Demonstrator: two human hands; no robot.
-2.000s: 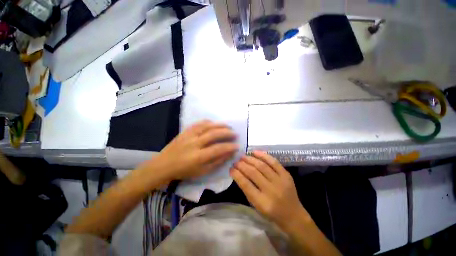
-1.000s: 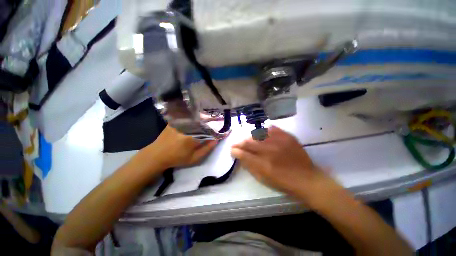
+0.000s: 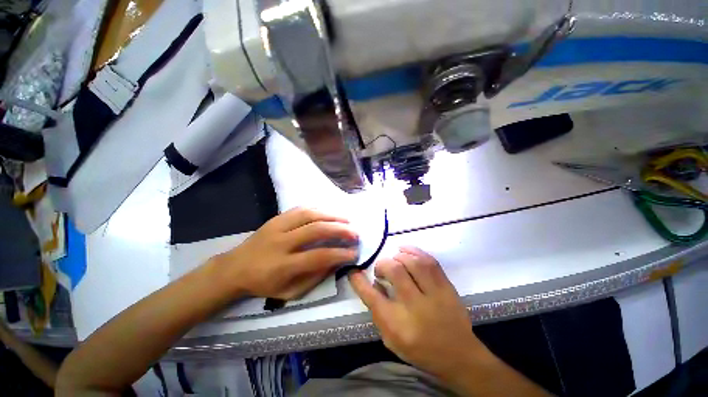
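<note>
A pale garment panel [image 3: 310, 174] with a black curved edge lies under the lit presser foot [image 3: 378, 177] of the sewing machine [image 3: 419, 39]. My left hand [image 3: 299, 252] rests flat on the panel, left of its curved edge, with fingers together. My right hand [image 3: 411, 298] is just right of the curve, its index fingertip touching the black edge near the table front. The panel's black section [image 3: 221, 198] and a rolled pale part [image 3: 217, 132] lie left of my left hand. The needle tip is lost in the glare.
Yellow and green scissors [image 3: 671, 209] lie at the right. A flat black rectangle [image 3: 536, 132] lies on the machine bed. More pale and black pieces [image 3: 116, 155] lie at the left. Dark and pale fabric [image 3: 586, 349] is below the table edge. A person's forearm [image 3: 27, 357] shows at far left.
The view leaned in towards the machine, then shifted slightly. The panel has moved up under the needle area. My right hand has moved from beside the presser foot down to the curved edge.
</note>
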